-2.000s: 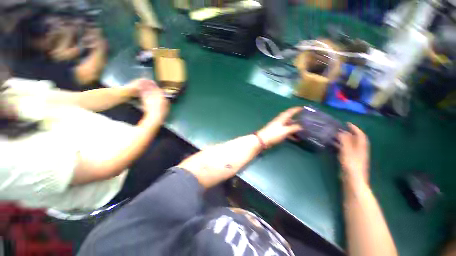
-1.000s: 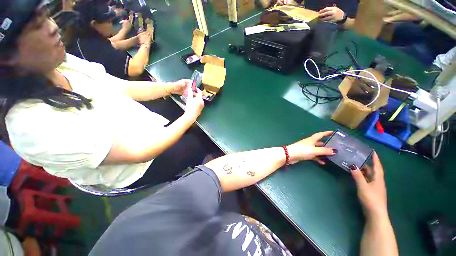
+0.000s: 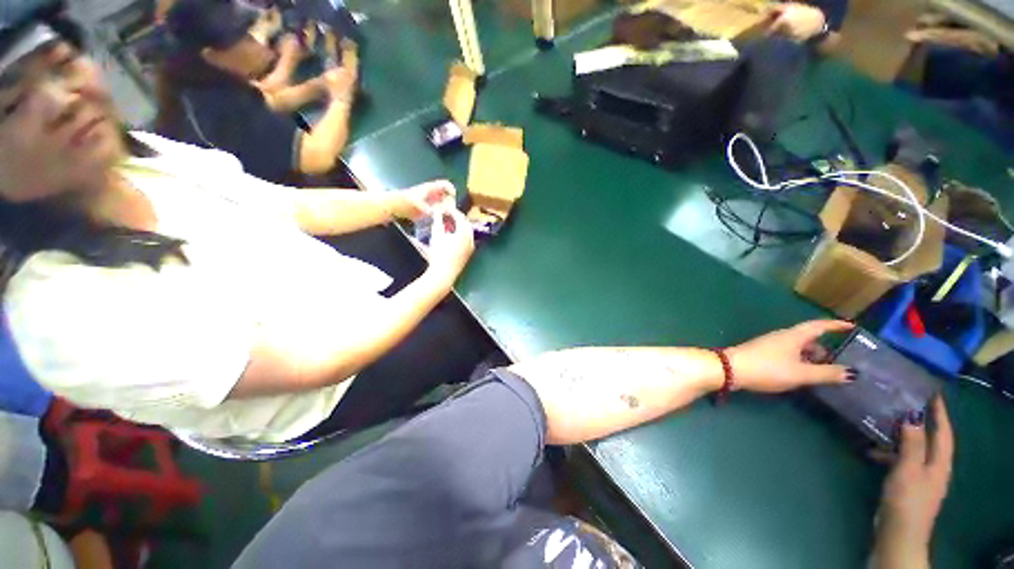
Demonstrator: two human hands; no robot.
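Note:
A black product box with small white print on its upper face is at the right, closed, just above or on the green tabletop. My left hand holds its left end, thumb on the upper face and fingers at the far edge. My right hand holds its near right end, with fingertips at the edge. Its underside is hidden.
A brown carton, a blue bin with a red item and a looped white cable lie beyond the box. A black electronic unit stands at the back. A seated person at left works by open boxes.
The view has shifted, so the carton, bin and cable sit further right. Both hands still hold the box, now further right and slightly lower in the picture. The dark item at lower right has nearly left view.

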